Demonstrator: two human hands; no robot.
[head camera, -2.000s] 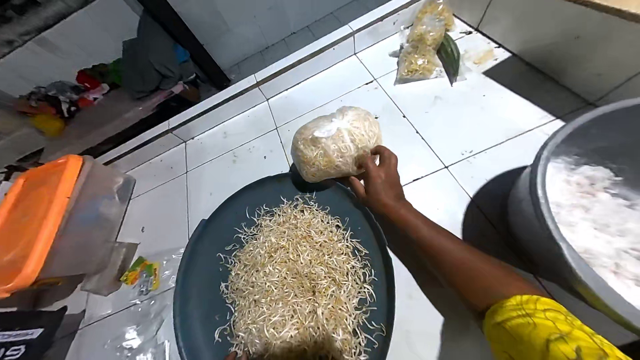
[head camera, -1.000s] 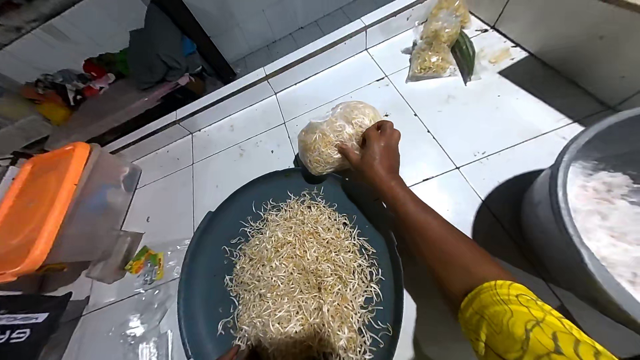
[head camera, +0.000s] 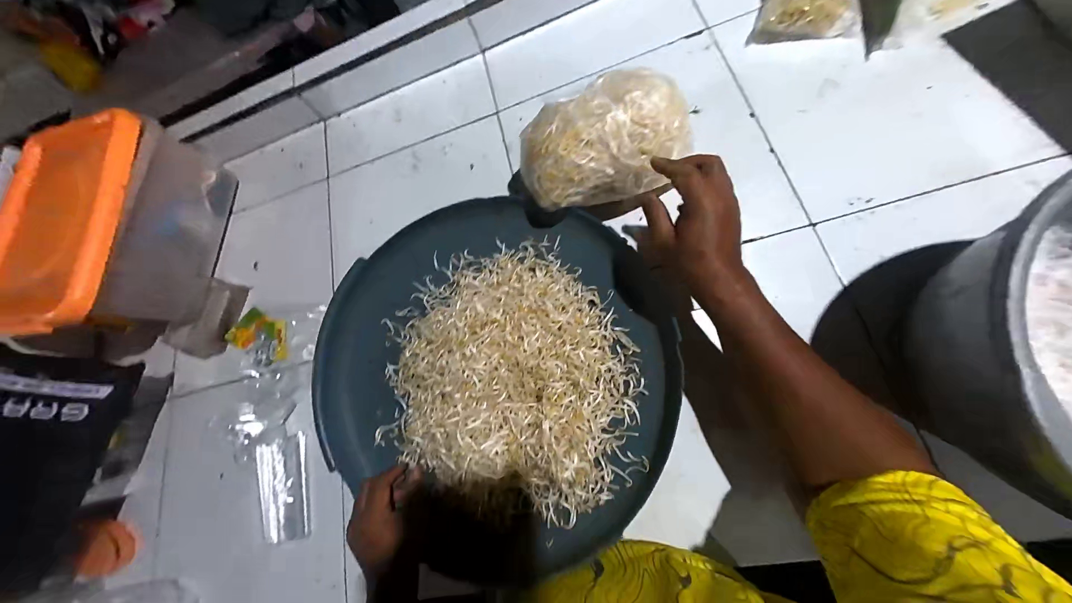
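A round blue-grey plastic basin (head camera: 368, 402) holds a heap of bean sprouts (head camera: 519, 377). Just beyond its far rim, a clear plastic bag of bean sprouts (head camera: 607, 142) rests on the tiled floor. My right hand (head camera: 699, 218) is at the bag's right side, fingers parted, thumb and fingertips at or close to the plastic; whether they pinch it is unclear. My left hand (head camera: 381, 511) is at the basin's near left rim, fingers curled against it, partly hidden by a dark shape at the bottom.
A clear container with an orange lid (head camera: 71, 218) is at the left, near a black bag (head camera: 50, 469) bearing writing. Clear plastic packaging (head camera: 280, 477) lies left of the basin. A large metal pot (head camera: 971, 360) stands at right. Another filled plastic bag (head camera: 804, 18) lies at the top right.
My right hand was on top of the bag a second ago and is now lower, at its right side. My left hand shows more fully at the basin's rim. The view has shifted.
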